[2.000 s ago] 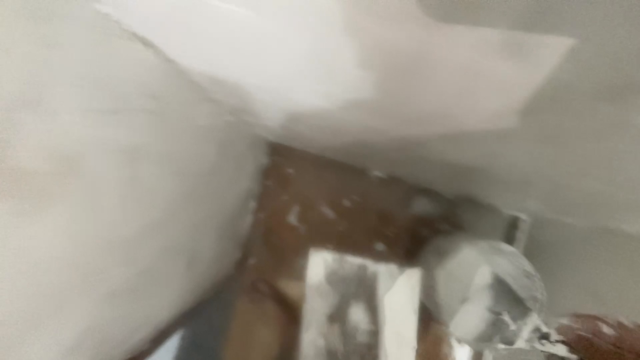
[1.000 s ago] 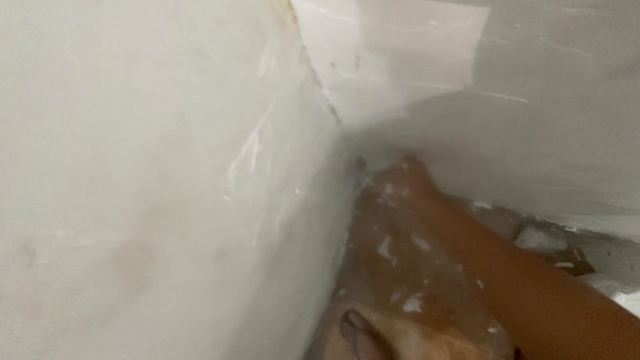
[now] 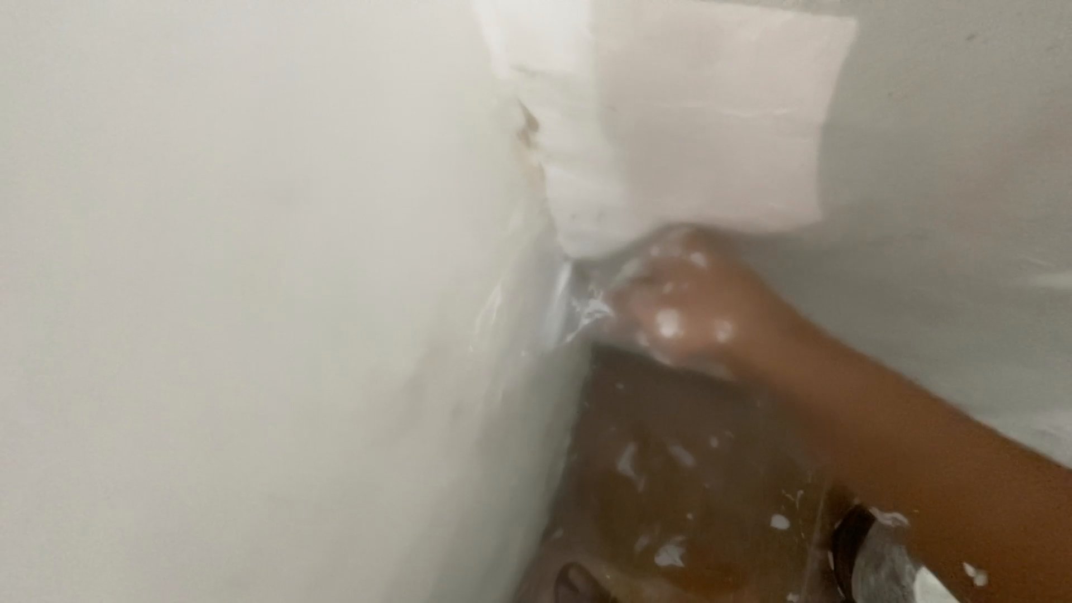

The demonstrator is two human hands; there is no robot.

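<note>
My right hand point(image 3: 691, 301), spotted with white plaster or putty, reaches in from the right with its fingers curled round a tool. The tool's metal blade point(image 3: 559, 297), blurred, lies against the inside corner where two walls meet. Some wet white material point(image 3: 593, 311) shows between the blade and the fingers. The handle is hidden by my hand. My left hand is out of view.
A pale wall point(image 3: 251, 293) fills the left side, and a grey wall point(image 3: 938, 209) with a brighter lit patch stands at the right. Below is a brown floor point(image 3: 678, 469) splashed with white. A toe point(image 3: 578, 582) shows at the bottom, and a partly hidden container point(image 3: 879, 553) stands lower right.
Two seconds ago no arm of mine was plainly visible over the floor; my right arm then came into the corner. The hand now appears larger and clearer, and the view has shifted.
</note>
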